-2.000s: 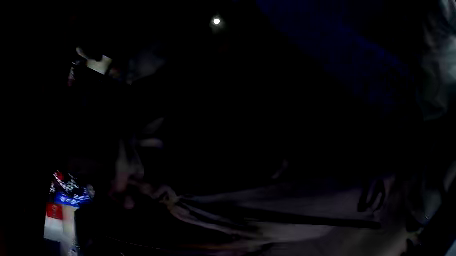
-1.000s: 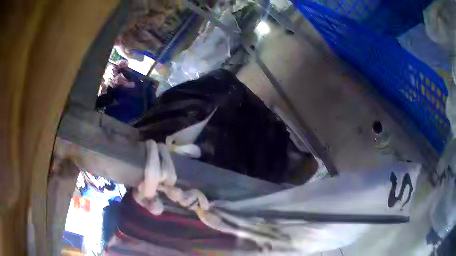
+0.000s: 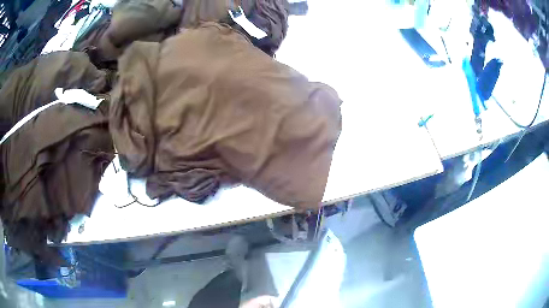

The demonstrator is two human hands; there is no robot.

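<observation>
A large heap of brown cloth (image 3: 241, 114) lies on the white table (image 3: 385, 144), its pointed lower corner reaching the near edge. To its left is a brown bundle (image 3: 54, 156) with ragged layered edges and a white tie strip (image 3: 81, 97) across it. More brown bundles (image 3: 144, 21) lie behind, one with a white strip (image 3: 248, 24). Neither of my hands can be made out. A small skin-coloured patch shows at the bottom edge, cut off, and I cannot tell what it is.
A dark flat object (image 3: 423, 47) lies at the back right of the table. A bright blue tool (image 3: 472, 84) is near black cable at the right. A blue object (image 3: 72, 289) shows below the table at lower left. A large white surface (image 3: 487, 240) is at lower right.
The view has moved from a dark, low place with a blue crate, metal frame and knotted white strip to above the white table with brown cloth.
</observation>
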